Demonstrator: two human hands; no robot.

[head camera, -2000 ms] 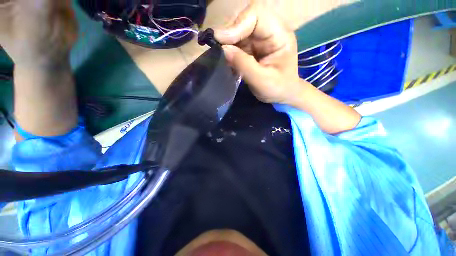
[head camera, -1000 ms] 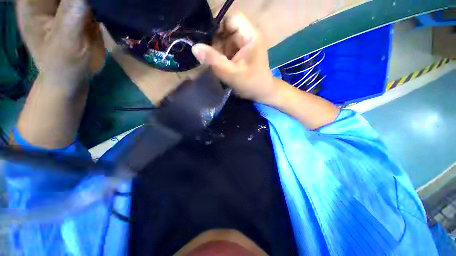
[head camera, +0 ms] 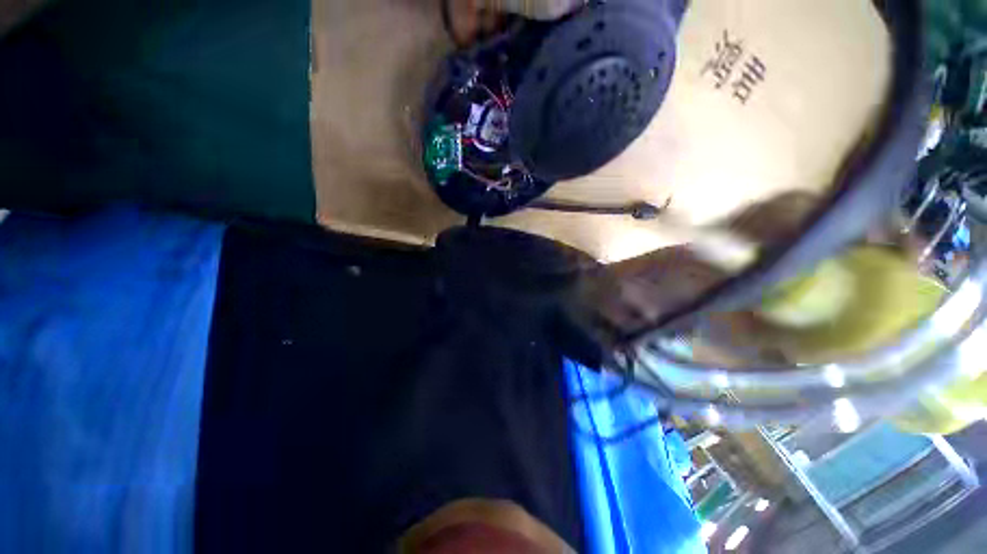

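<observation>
An open earcup housing lies over the cardboard, with a green circuit board and red and white lead wires inside. The black perforated speaker baffle is tilted off its right side. A few fingers at the top edge, seemingly my left hand, touch the earcup; the rest is cut off. My right hand, blurred and partly hidden behind the headband strap, seems to hold the yellow glue bottle, its pale nozzle pointing left. The silver headband rods curve across the right.
The cardboard sheet with handwritten characters lies on the green bench. A short black cable end lies on the cardboard below the baffle. Blurred black items and cables stand at the far right. A metal-framed structure is at the lower right.
The view has swung round. The headband has moved from the left to the right side. The baffle and yellow bottle now show; my right hand has left the white wire.
</observation>
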